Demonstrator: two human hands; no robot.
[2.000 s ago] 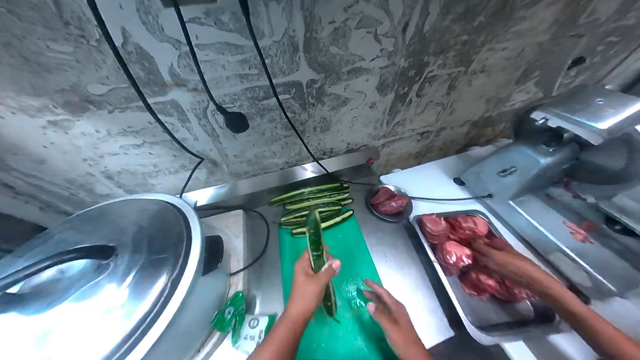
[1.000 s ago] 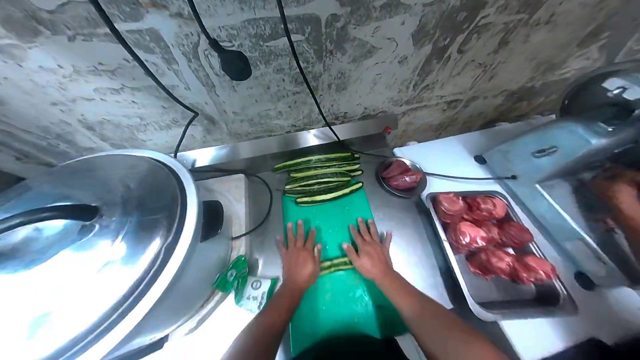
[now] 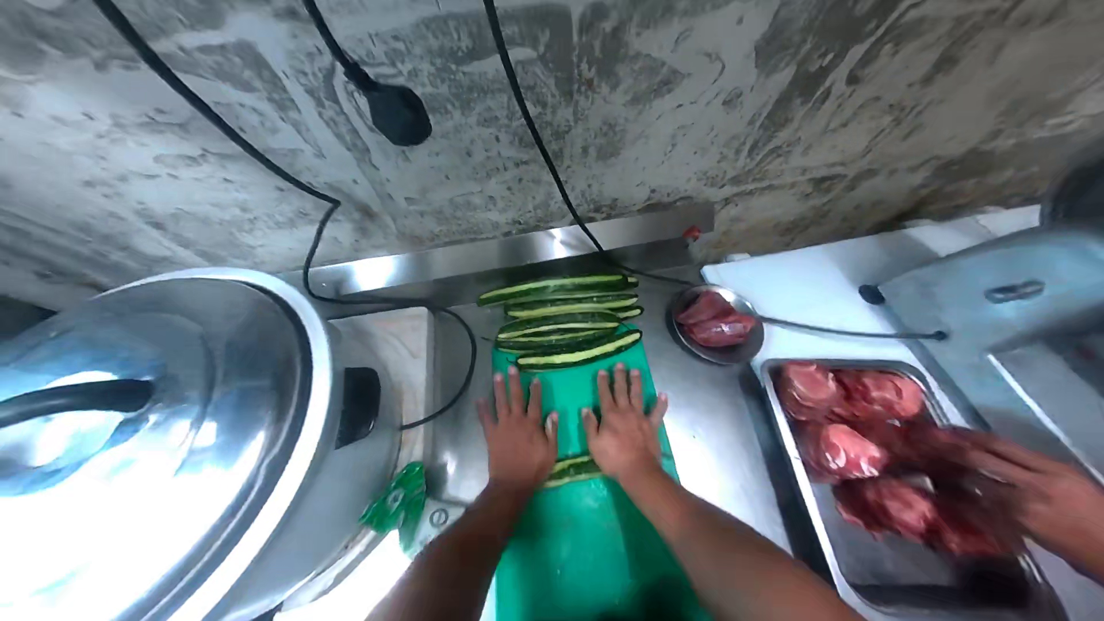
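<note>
A green cutting board lies lengthwise below me. Both my left hand and my right hand are spread palm down over a cucumber strip lying crosswise on it; the strip shows between their heels, and its ends are hidden under them. Beyond my fingertips, several cut cucumber lengths with dark green skin and pale flesh lie crosswise, over the board's far end and on the steel behind it.
A large lidded metal pot stands left. To the right are a small metal bowl of meat and a steel tray of meat, with another person's hand over it. Behind stands a slicer-like machine. Black cables hang by the wall.
Two seconds ago my left hand held up a cucumber piece; since then both hands have come down flat over a strip on the board. The other person's hand is back over the meat tray.
</note>
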